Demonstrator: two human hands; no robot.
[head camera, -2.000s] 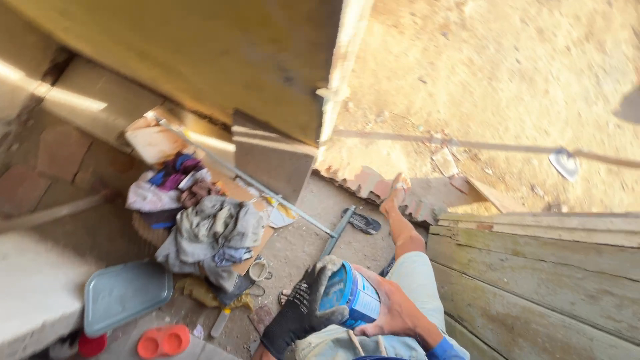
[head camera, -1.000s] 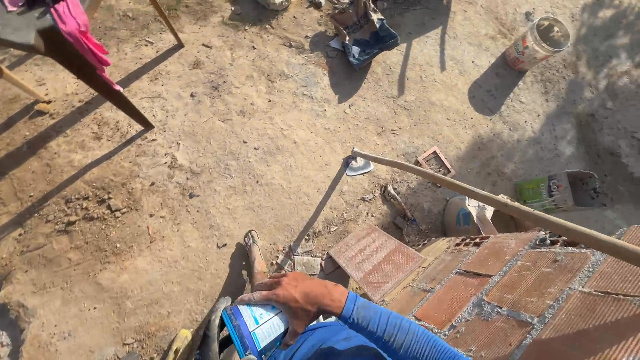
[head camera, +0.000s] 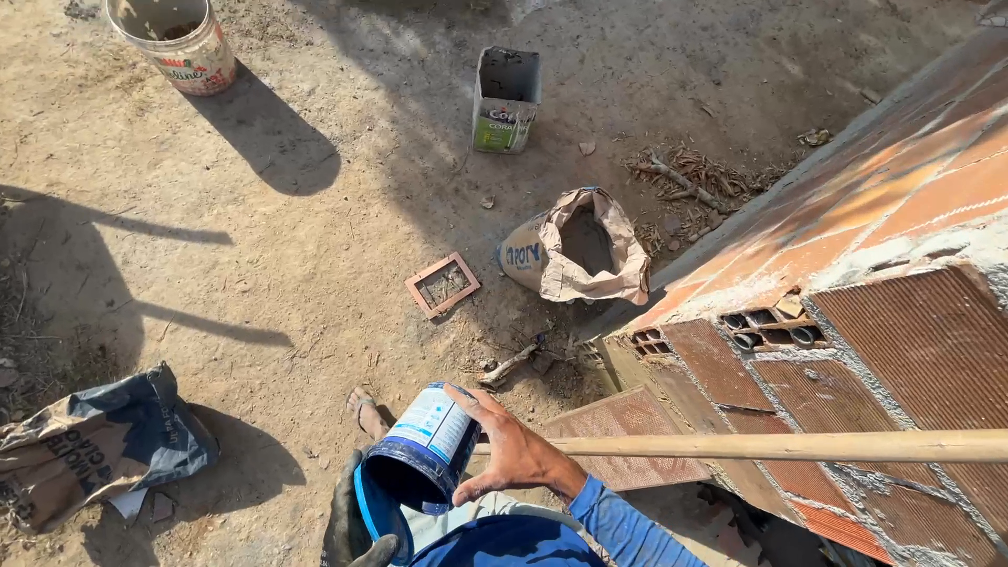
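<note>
A blue plastic tub with a white label is tilted at the bottom centre, its open mouth facing my body and its inside dark. My bare right hand grips the tub from its right side, thumb near the rim and fingers over the label. My gloved left hand holds a round blue lid against the left of the tub's mouth, with the thumb over the lid's lower edge.
An open paper sack of grey powder stands by the brick wall. A wooden pole crosses at right. Farther off are a square can and a round bucket. A crumpled sack and small frame lie on the dirt.
The view has swung from beside the house to the yard and brick wall. The tub, held between both hands earlier, now shows its open mouth, with the lid in my left hand.
</note>
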